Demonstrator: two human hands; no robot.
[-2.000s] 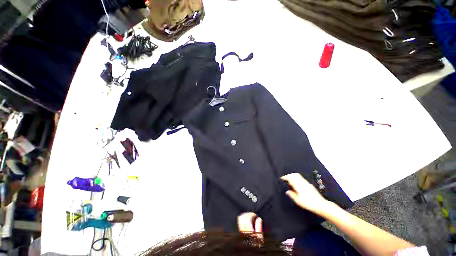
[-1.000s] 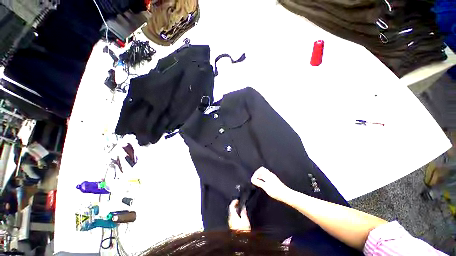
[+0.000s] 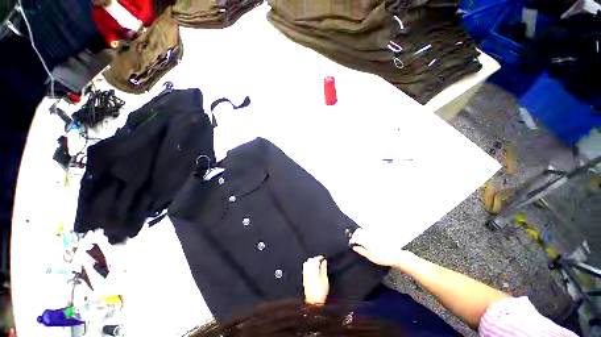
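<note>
A black button-front jacket point(image 3: 263, 217) lies face up on the white table, its collar away from me, with a hanger hook point(image 3: 203, 160) at the collar. Several shiny round buttons run down its front. My left hand point(image 3: 315, 280) grips the jacket's cloth right of the lower buttons, its wrist cut off by dark hair at the lower edge. My right hand point(image 3: 372, 249) holds the sleeve end at the jacket's right edge, beside small cuff buttons point(image 3: 349, 232). Its fingertips are partly hidden in the cloth.
A second black garment point(image 3: 148, 158) lies left of the jacket, a narrow dark strap point(image 3: 230, 103) above it. A red thread cone point(image 3: 330, 91) stands beyond. Brown garment stacks point(image 3: 375, 39) lie at the far side. A purple bottle point(image 3: 60, 317) is lower left. A person's red clothing point(image 3: 122, 20) shows behind.
The view has turned right, so the table things appear further left. My right hand has moved from the jacket front to the sleeve end. The cuff earlier lying across the front no longer shows there.
</note>
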